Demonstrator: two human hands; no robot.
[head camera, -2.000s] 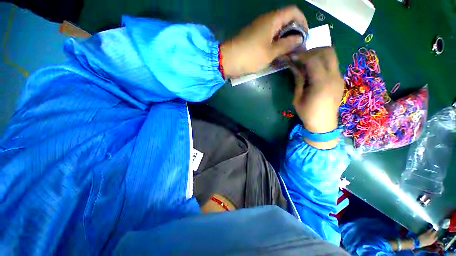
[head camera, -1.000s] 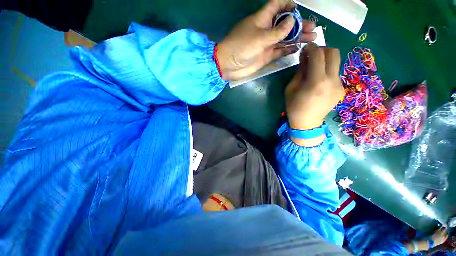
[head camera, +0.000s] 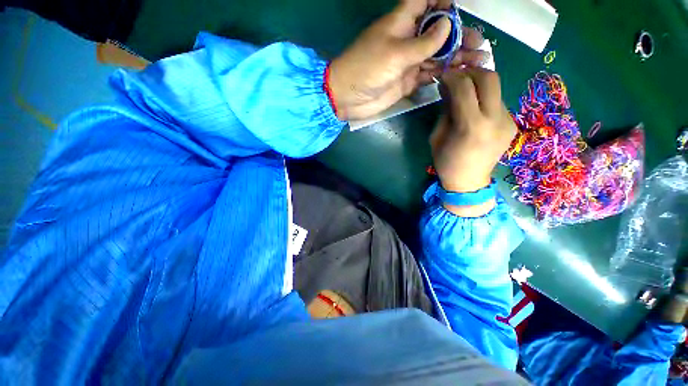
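My left hand (head camera: 385, 64) holds a round unit (head camera: 440, 34) with a silver rim and a dark blue face between thumb and fingers, near the top edge. My right hand (head camera: 471, 124) is just below and right of it, fingertips pinched together close to the unit's lower rim. A thin pale tip shows by the right fingertips, but I cannot tell what tool or part it belongs to. A lower white strip (head camera: 403, 108) lies under both hands, partly hidden by them.
A pile of coloured loops (head camera: 545, 143) and a bag of loops (head camera: 615, 177) lie right of my right hand. An empty plastic bag (head camera: 649, 222) lies farther right. An upper white strip (head camera: 517, 21) is beyond. A round unit (head camera: 644, 44) sits top right. Another person's sleeve (head camera: 603, 354) is bottom right.
Two seconds ago the hands were blurred and the unit was tilted; now its face shows. My right hand has moved slightly left. The other person's arm has shifted at bottom right.
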